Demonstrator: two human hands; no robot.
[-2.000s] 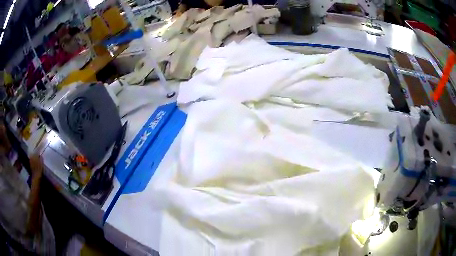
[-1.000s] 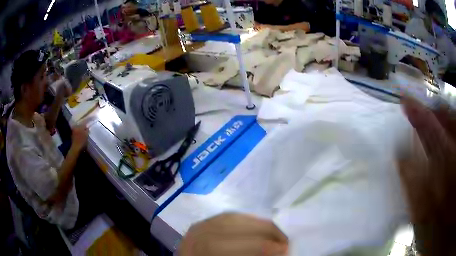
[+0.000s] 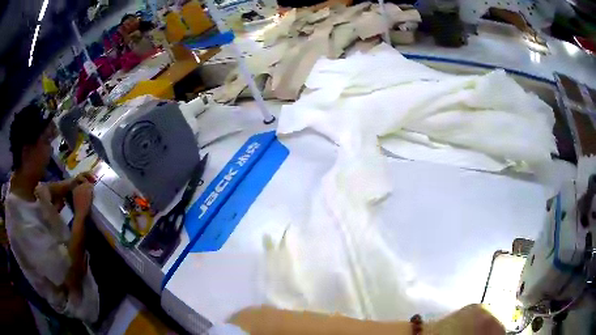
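White cloth pieces (image 3: 457, 118) lie heaped and creased across the white machine table (image 3: 457, 209). A long strip of the cloth runs down towards the front edge. My left forearm crosses the bottom of the view, and my left hand (image 3: 470, 320) is at the lower right beside the needle area of the sewing machine (image 3: 555, 262). The picture's edge cuts the hand off, so its fingers and anything in them are hidden. A lamp lights the pale needle plate (image 3: 504, 281). My right hand is out of the picture.
A grey fan-like box (image 3: 147, 147), dark scissors (image 3: 173, 219) and a blue JACK strip (image 3: 238, 190) are at the left. A thin white pole (image 3: 251, 85) stands behind the strip. Beige cloth (image 3: 314, 46) is heaped beyond. A person (image 3: 49, 229) sits at far left.
The blurred right hand has left the picture. My left hand has moved right, to the needle area. The near cloth now lies in a narrower strip, baring more table. The view has turned right.
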